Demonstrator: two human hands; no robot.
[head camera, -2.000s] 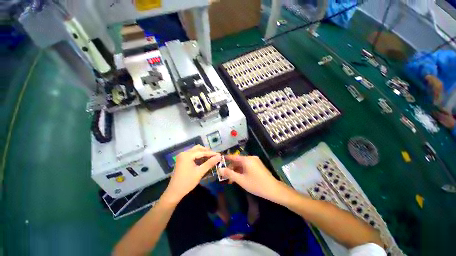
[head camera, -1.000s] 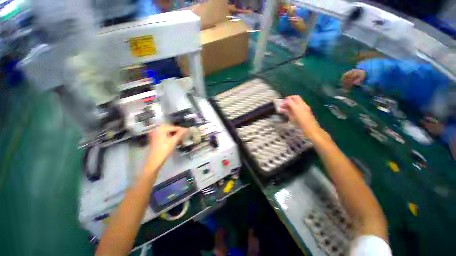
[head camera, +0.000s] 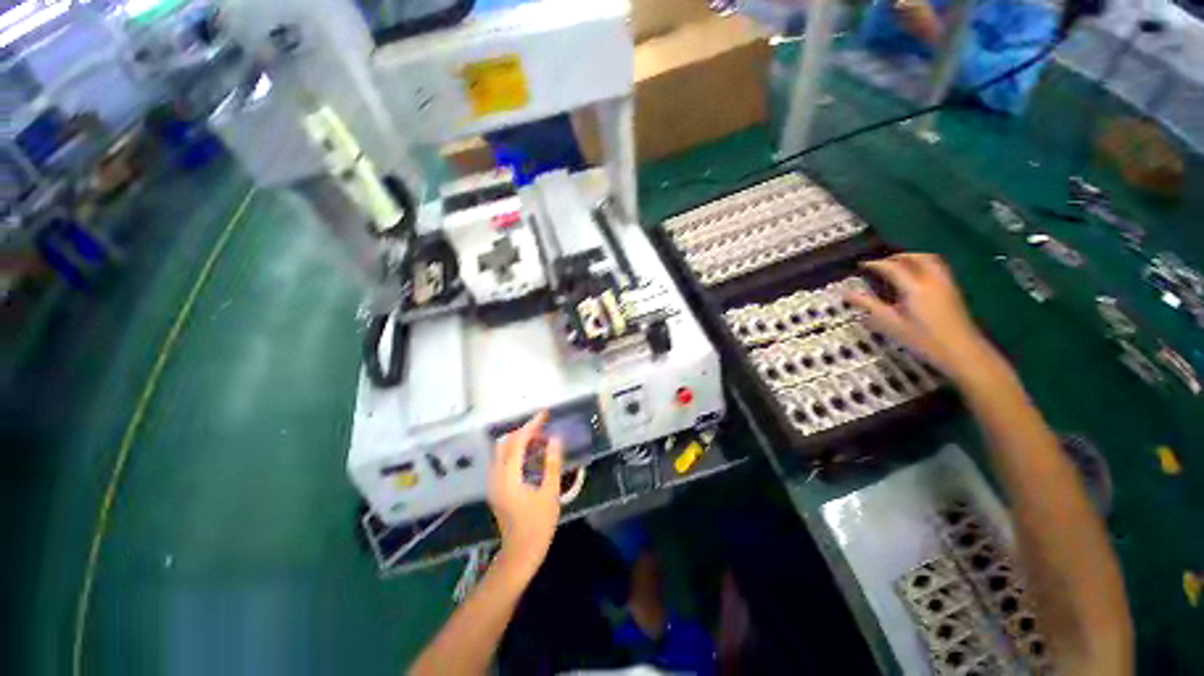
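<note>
My left hand (head camera: 528, 482) is in front of the machine's front panel, thumb and fingers curved around a small dark gap; whether it holds a part is unclear. My right hand (head camera: 924, 310) is over the right edge of the black parts tray (head camera: 795, 277), fingertips down at the upper row of the near compartment; its grip is hidden. Rows of small cream-and-metal workpieces (head camera: 829, 363) fill much of both compartments. The right fixture (head camera: 601, 317) on the machine holds a cream-and-metal part. The left fixture (head camera: 429, 277) sits farther left, its contents blurred.
The white benchtop machine (head camera: 528, 376) has a gantry, a control screen (head camera: 570, 433) and a red button (head camera: 684, 396). A white sheet (head camera: 878, 515) with part rows lies at the lower right. Loose parts (head camera: 1116, 317) lie on the green bench. A cardboard box (head camera: 706, 86) stands behind.
My left hand has moved from the right fixture down to the front panel. My right hand stays at the tray, now lower against its near compartment. The view has swung left.
</note>
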